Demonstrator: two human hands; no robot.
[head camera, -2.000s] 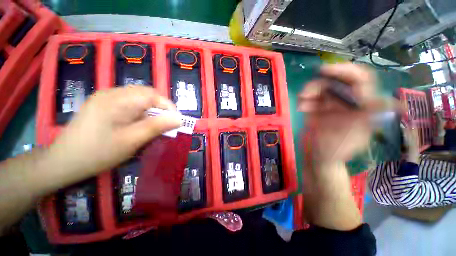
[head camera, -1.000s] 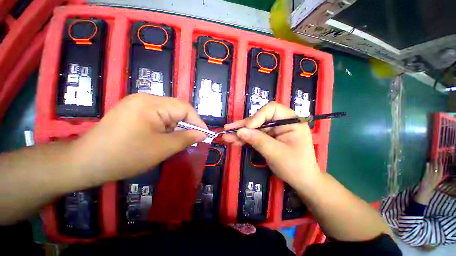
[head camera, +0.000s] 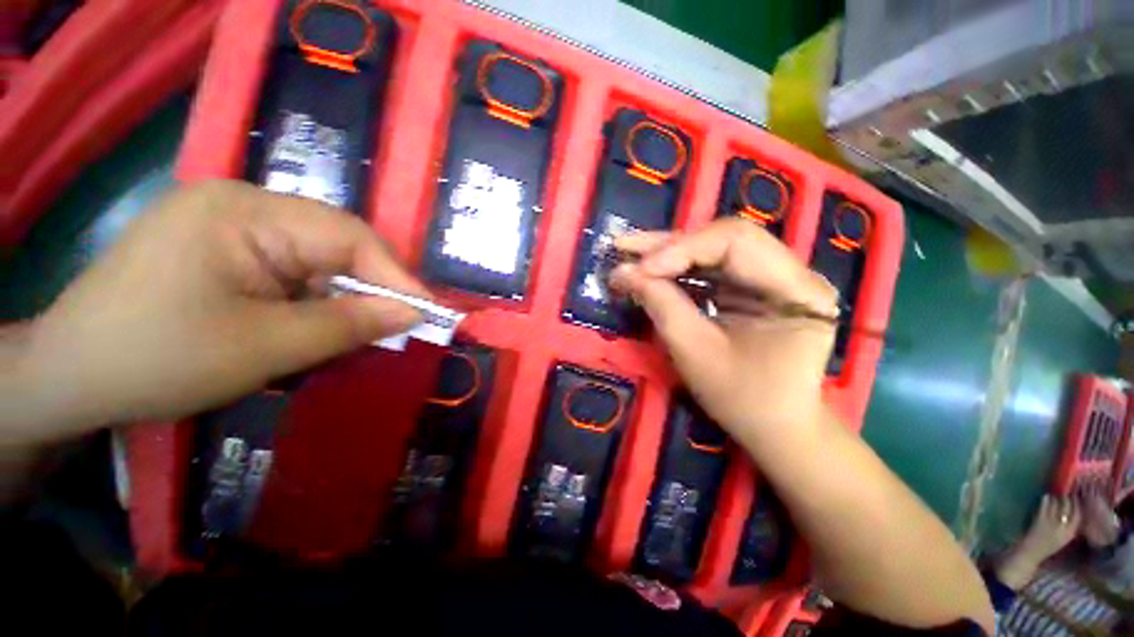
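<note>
My left hand (head camera: 236, 311) pinches a small white label sheet (head camera: 429, 326) between thumb and fingers. A dark red translucent film (head camera: 342, 454) hangs below the sheet over the lower phones. My right hand (head camera: 734, 317) holds slim dark tweezers (head camera: 771, 307), blurred, with the tip end hidden by the fingers. Its fingertips are over the silver patches of the middle upper phone (head camera: 640, 187). Whether a label is at the tip cannot be seen. The phones lie back side up in a red foam tray (head camera: 522, 373), each with an orange ring at its top.
More red foam trays (head camera: 106, 93) stand at the upper left. Grey test equipment (head camera: 995, 118) with a dark screen is at the upper right. The green bench (head camera: 939, 361) shows right of the tray. Another person's hands (head camera: 1051, 529) and another red tray (head camera: 1094, 436) are at far right.
My right hand with the tweezers has moved away from the label sheet to the middle upper phone. My left hand still holds the sheet. The view has shifted and tilted.
</note>
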